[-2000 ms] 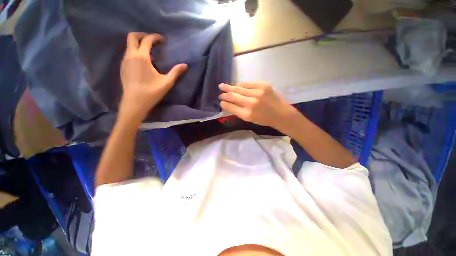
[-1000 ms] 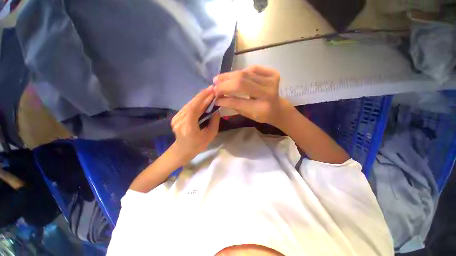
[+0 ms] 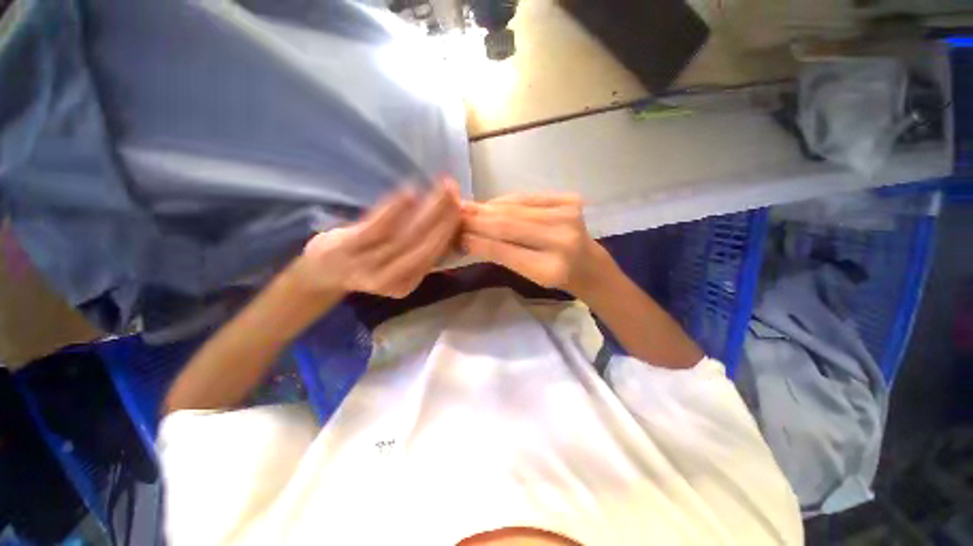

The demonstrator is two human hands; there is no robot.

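Note:
The grey-blue garment [image 3: 245,117] lies in loose folds over the table left of the needle and hangs at the front edge. My left hand [image 3: 389,240] is blurred and pinches the garment's near edge. My right hand [image 3: 528,235] is beside it, fingertips meeting the left ones at the garment's right corner; its fingers are closed on the cloth edge. What else lies between the fingertips is hidden. The presser foot and needle area [image 3: 453,48] is under a bright lamp, beyond the hands.
A dark pad [image 3: 645,43] and a green-yellow tool [image 3: 662,110] lie on the machine table [image 3: 640,160]. A clear plastic bag [image 3: 859,112] is at the right. Blue baskets [image 3: 745,288] stand below the table edge, with grey cloth [image 3: 816,373] in the right one.
The dark strip seen along the garment's right edge a second ago no longer shows. My left hand has turned flatter, knuckles up. The whole view has shifted somewhat.

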